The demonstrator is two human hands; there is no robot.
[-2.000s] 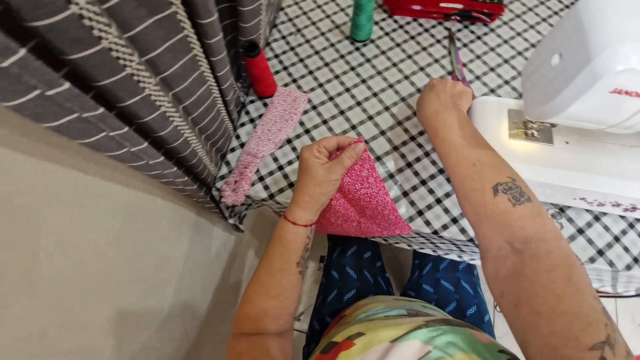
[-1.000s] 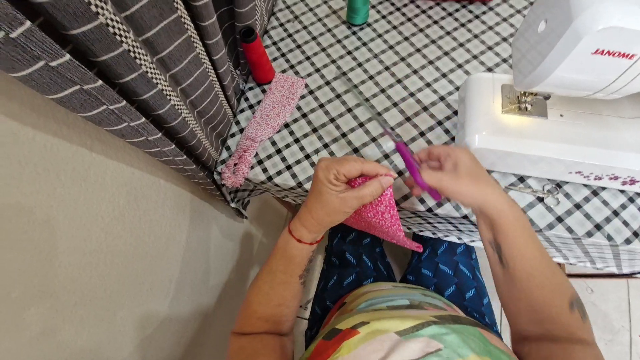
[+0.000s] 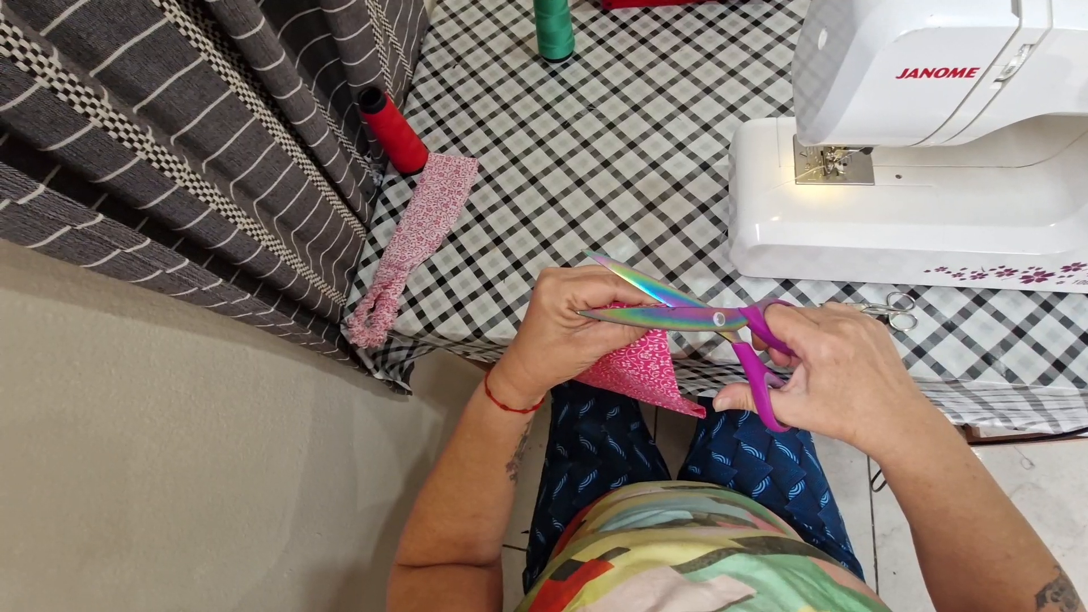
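My left hand [image 3: 565, 327] pinches a bright pink patterned fabric piece [image 3: 642, 370], which hangs down at the table's front edge with a pointed corner to the lower right. In my right hand [image 3: 829, 370] is a pair of scissors [image 3: 680, 316] with purple handles and rainbow-coloured metal blades. The blades are spread and point left, over the top of the pink fabric and beside my left fingers. Whether fabric lies between them is hard to tell. A paler pink patterned fabric strip [image 3: 425, 221] lies at the table's left side.
A white Janome sewing machine [image 3: 901, 246] stands at the right, its lamp lit. Small metal scissors [image 3: 899, 312] lie before it. A red thread cone [image 3: 393, 132] and a green one [image 3: 554, 30] are on the checked tablecloth [image 3: 595, 170]. A striped grey curtain [image 3: 212, 153] hangs at left.
My right hand has picked up the purple-handled scissors from beside the sewing machine and brought them left to the pink fabric. Their blades have now spread.
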